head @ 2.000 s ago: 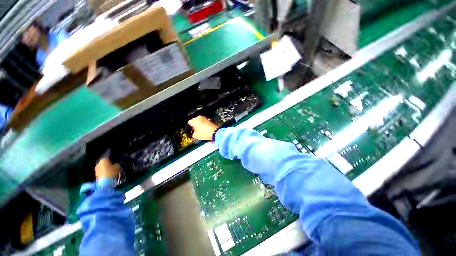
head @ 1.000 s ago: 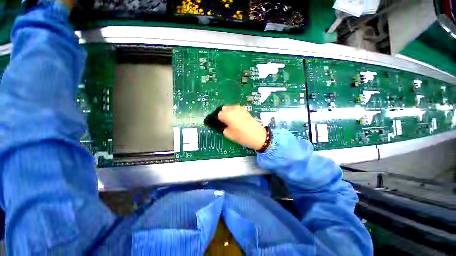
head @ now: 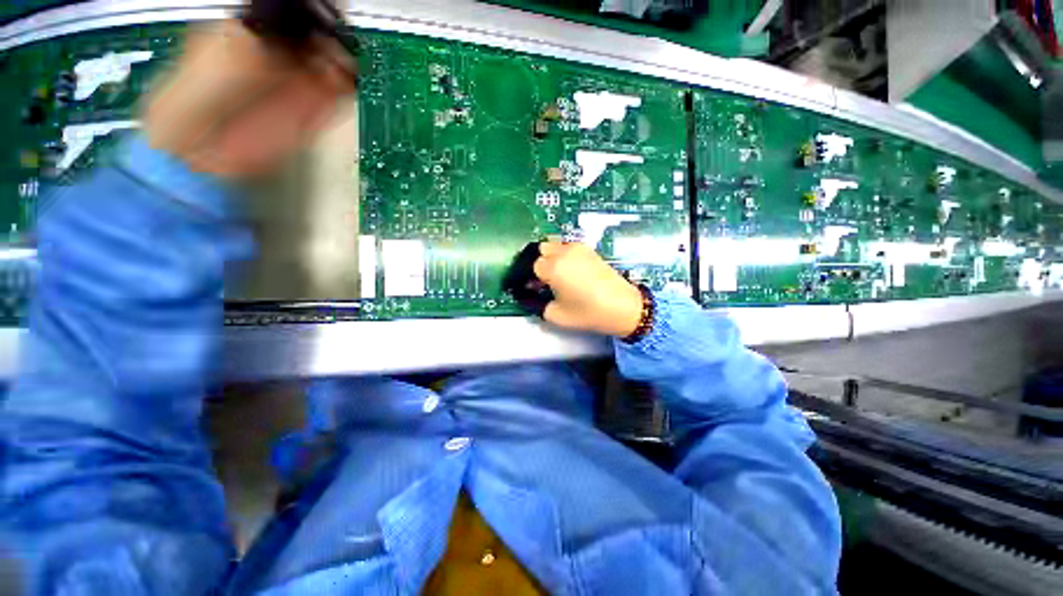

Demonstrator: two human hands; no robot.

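Observation:
A large green circuit board (head: 466, 175) with white patches lies in the middle of the conveyor. My right hand (head: 586, 291), with black finger cots and a dark beaded bracelet, is over the board's lower right edge, fingers drawn together; whether it holds a part is hidden. My left hand (head: 251, 99) is blurred at the upper left, over the gap beside the board, with black-covered fingers pointing to the top edge. What it holds, if anything, cannot be told.
More green boards lie at the right (head: 874, 210) and the left (head: 58, 175). Pale conveyor rails run behind (head: 560, 47) and in front (head: 408, 347). The bare conveyor bed (head: 309, 221) shows between boards. Dark rails (head: 933, 466) stand at the lower right.
My left hand has come back from the top edge toward the boards. My right hand has moved slightly right on the board. The view has shifted, and the component bins have left it.

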